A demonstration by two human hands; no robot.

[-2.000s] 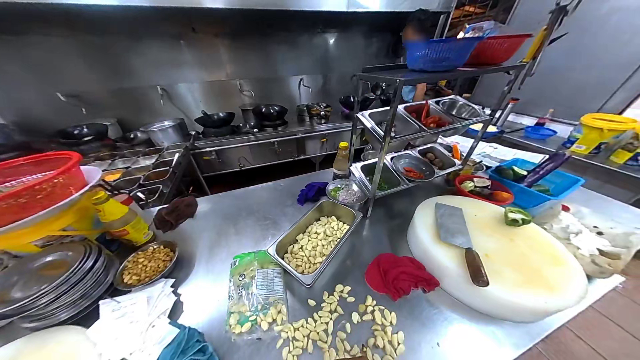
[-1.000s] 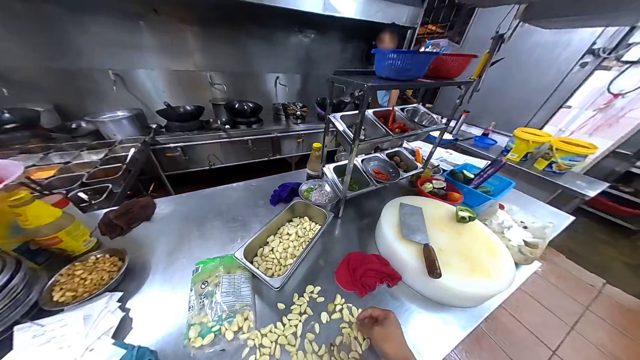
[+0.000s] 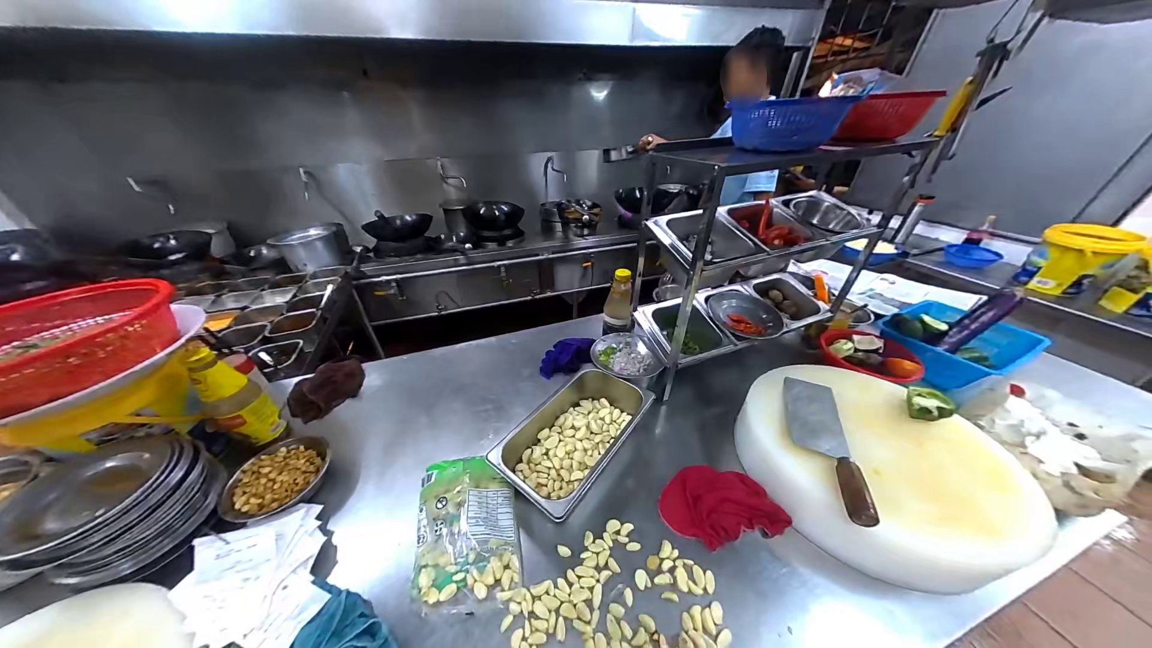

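Note:
Neither of my hands shows in the view now. Peeled garlic cloves [image 3: 585, 589] lie spread on the steel table at the bottom middle. Behind them a rectangular steel pan [image 3: 515, 454] holds a heap of the same cloves. A clear and green plastic bag [image 3: 466, 531] with some cloves inside lies to the pan's left. To the right is a crumpled red cloth [image 3: 720, 506]. A cleaver [image 3: 830, 427] with a wooden handle rests flat on a thick round white chopping block [image 3: 954, 468], near a piece of green pepper [image 3: 929, 403].
A steel rack [image 3: 688, 306] with food pans stands behind the block. At left are stacked metal plates [image 3: 99, 504], a bowl of browned pieces [image 3: 277, 477] and a red basket [image 3: 85, 342]. A person [image 3: 751, 99] stands by the woks [image 3: 493, 216] beyond the rack.
One second ago a hand of mine was at the right edge of the loose cloves; it is out of view now. The person behind the rack has come further into view.

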